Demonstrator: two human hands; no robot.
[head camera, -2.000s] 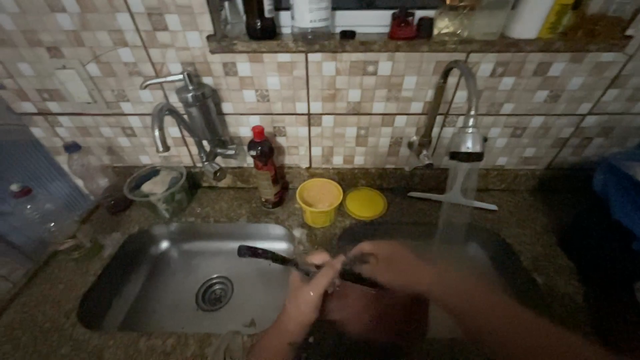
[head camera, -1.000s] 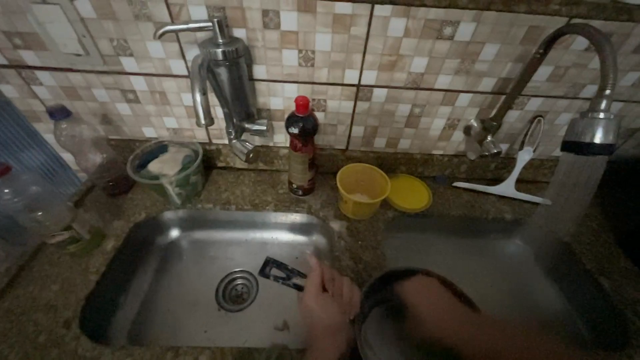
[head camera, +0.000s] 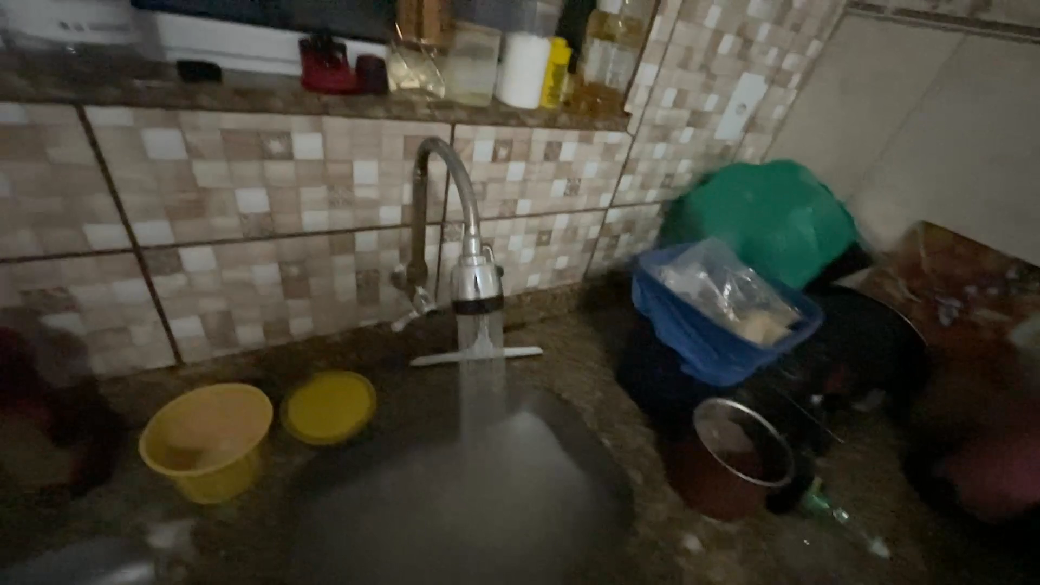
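Note:
Neither of my hands shows in the head view. Water runs from a curved metal faucet (head camera: 478, 280) into the dim right sink basin (head camera: 487, 504). A yellow plastic tub (head camera: 215, 479) with something pale inside stands left of the basin, beside its round yellow lid (head camera: 330, 408). Behind the stream a white squeegee (head camera: 520, 353) lies on the counter. To the right of the basin is a reddish-brown pot (head camera: 715, 487) with a shiny metal rim.
A blue plastic-lined bin (head camera: 691, 337) holds a clear bag, with a green plastic item (head camera: 768, 215) behind it. Bottles and a red object (head camera: 327, 67) line the granite ledge (head camera: 341, 110). A dark pan (head camera: 877, 341) sits at the right.
The view has swung right. Both hands, seen over the sinks before with a dark-handled item, are out of frame. The bin and the pot on the right counter have come into view.

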